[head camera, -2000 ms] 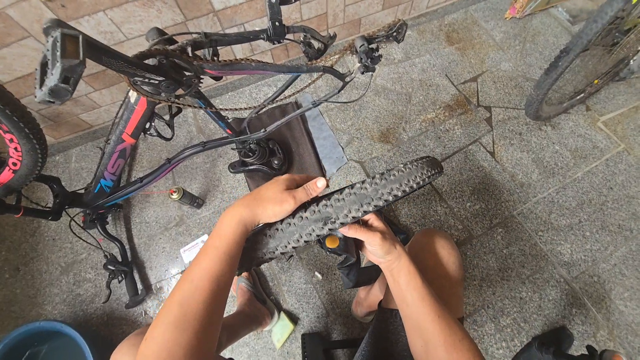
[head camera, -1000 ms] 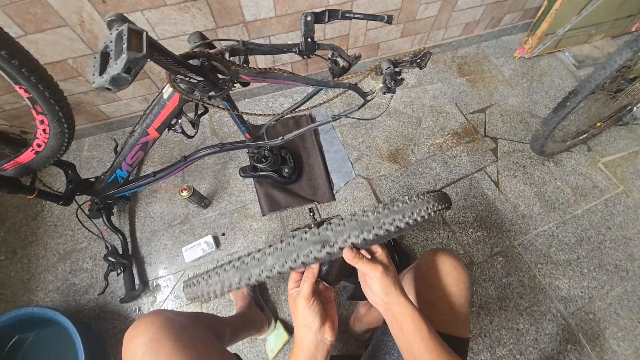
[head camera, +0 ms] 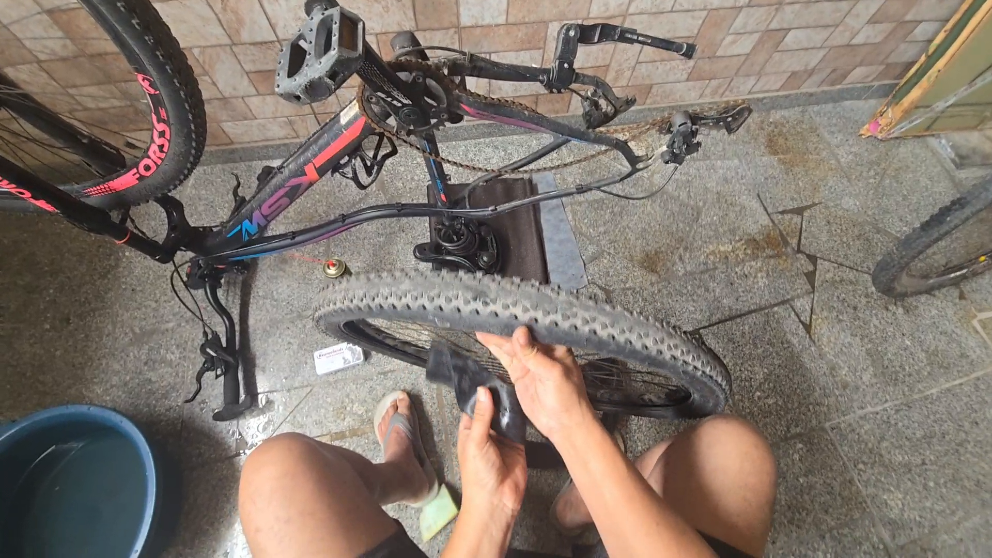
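Note:
A bicycle wheel with a knobby tyre (head camera: 511, 298) stands tilted in front of my knees, its spokes partly in view below the tread. My left hand (head camera: 492, 457) grips a dark, limp piece of rubber, likely part of an inner tube (head camera: 465, 380), with the thumb on top. My right hand (head camera: 542, 376) is beside it, its fingertips at the tyre's lower sidewall; whether the palm also holds the rubber cannot be told. Behind the wheel, a black bicycle frame (head camera: 287, 182) stands upside down, with its saddle area over a dark cloth (head camera: 523, 225).
A blue basin of water (head camera: 151, 480) sits at the lower left. A spray can (head camera: 335, 268) and a small white box (head camera: 339, 357) lie left of the wheel. A green and yellow sponge (head camera: 439, 511) is by my foot. Another wheel (head camera: 922, 256) stands at right.
The wheel has tilted so that its spokes show. The dark rubber piece has come into view in my left hand. Both hands were at the tyre's near side before.

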